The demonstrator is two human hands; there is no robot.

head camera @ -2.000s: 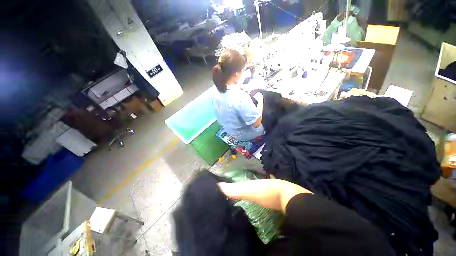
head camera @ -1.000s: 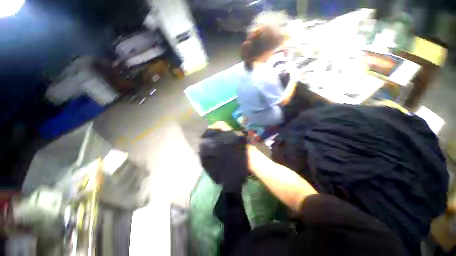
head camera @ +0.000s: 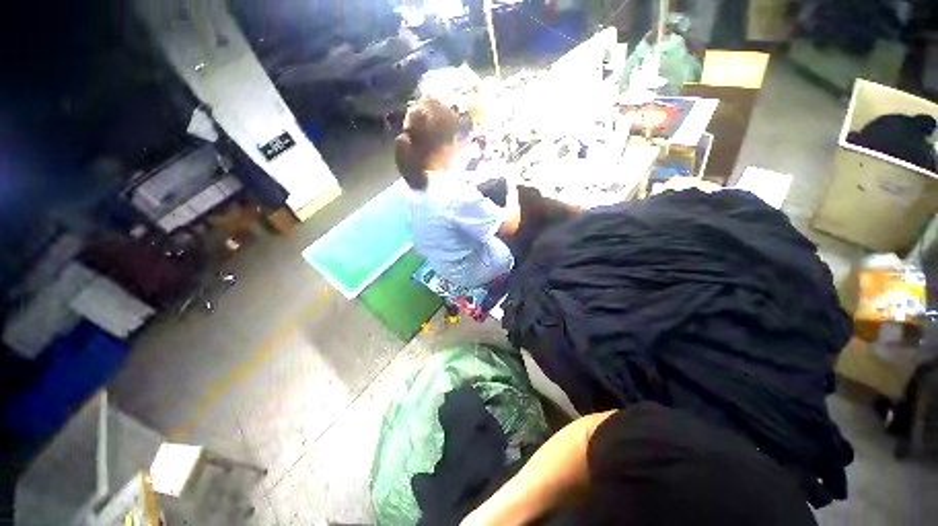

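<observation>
The green woven sack point(head camera: 411, 421) stands on the floor at bottom centre, crinkled and open. Black cloth point(head camera: 468, 447) lies in its mouth and runs down to the bottom edge. My right forearm crosses the sack's right side in a short black sleeve; my right hand is cut off by the bottom edge, so its hold cannot be seen. My left hand is not in view. A wide heap of black garments point(head camera: 679, 288) stands at the right, partly behind my sleeve.
A seated person point(head camera: 458, 231) in light blue is beside the heap. A green bin point(head camera: 396, 298) stands behind them. A white stool point(head camera: 177, 467) is at lower left; a beige bin point(head camera: 874, 200) with black cloth is at far right.
My right hand, which held up black cloth earlier, has gone down out of the picture. Black cloth now lies in the sack's mouth. The view has shifted and is less blurred.
</observation>
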